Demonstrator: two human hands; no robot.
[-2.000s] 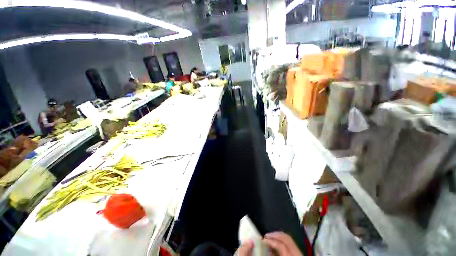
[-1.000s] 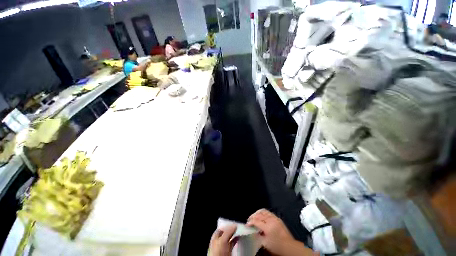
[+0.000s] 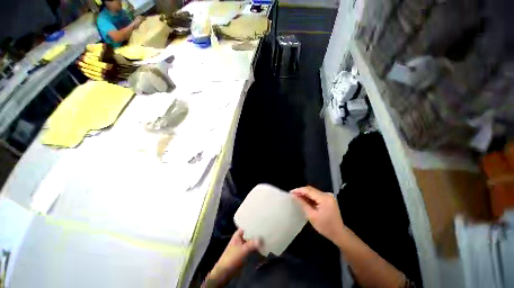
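A small pale grey-beige panel (image 3: 270, 218) with rounded corners is held flat in the air over the dark aisle, low in the middle of the view. My left hand (image 3: 243, 247) grips its lower left edge. My right hand (image 3: 320, 211) grips its upper right edge with thumb and fingers. Both hands are bare. The fingertips beneath the panel are hidden by it.
A long white-covered table (image 3: 129, 191) runs along the left, with yellow sheets (image 3: 87, 112) and a clear plastic bag (image 3: 171, 115). Loaded shelves (image 3: 389, 126) stand close on the right. A stool (image 3: 288, 55) stands up the aisle. A person (image 3: 115, 22) sits beyond the table.
The view has moved along the aisle and tilted down. The hands are higher in view and farther apart, and the pale panel now shows flat and whole between them.
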